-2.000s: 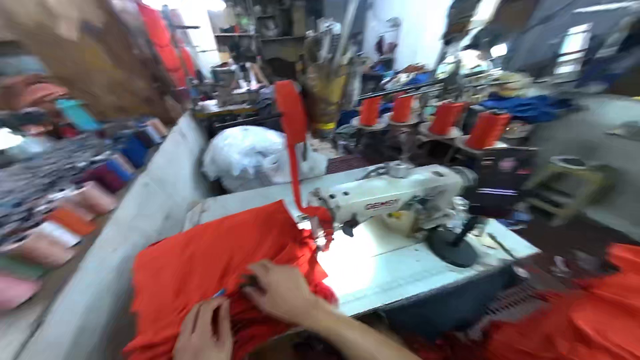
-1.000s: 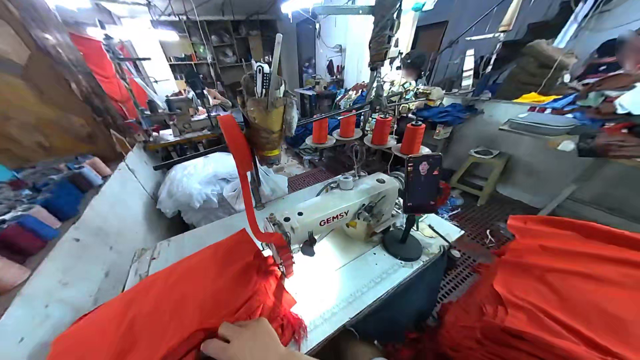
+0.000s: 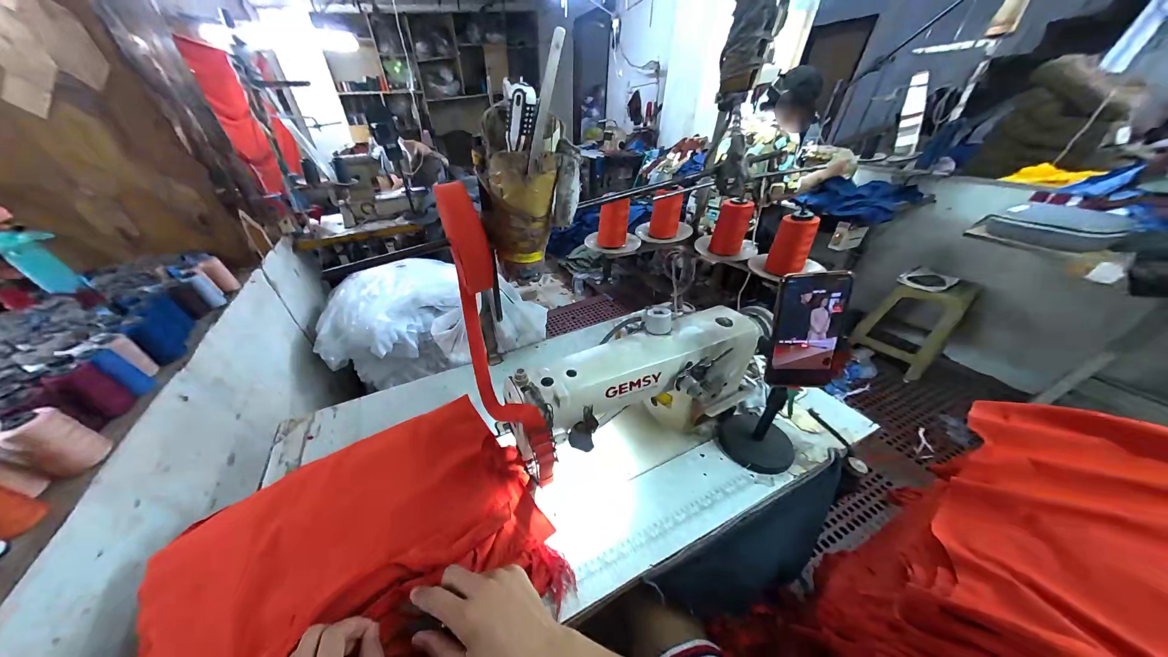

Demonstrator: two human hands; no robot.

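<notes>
Red fabric [image 3: 338, 520] lies over the left part of the white table of a Gemsy sewing machine [image 3: 639, 374], its frayed edge near the needle area. A red fabric strip [image 3: 478, 347] runs from a roll above down to the machine's presser foot. My right hand [image 3: 497, 607] rests on the fabric's near edge with bent fingers; whether it pinches the cloth is hidden. My left hand [image 3: 339, 637] is at the bottom edge beside it, mostly cut off, its fingertips on the red fabric. More red fabric [image 3: 1049, 511] is heaped at the right.
A phone on a stand [image 3: 808, 328] stands at the table's right end. Orange-red thread cones [image 3: 732, 228] are behind the machine. A white plastic bag bundle [image 3: 392, 315] sits behind the table. Thread spools [image 3: 64, 443] lie beyond the left partition. A person [image 3: 798, 109] is in the background.
The view has swung right and steadied. Two seconds ago both hands lay on the red fabric; one second ago only one hand showed clearly there. Now both are visible at its near edge.
</notes>
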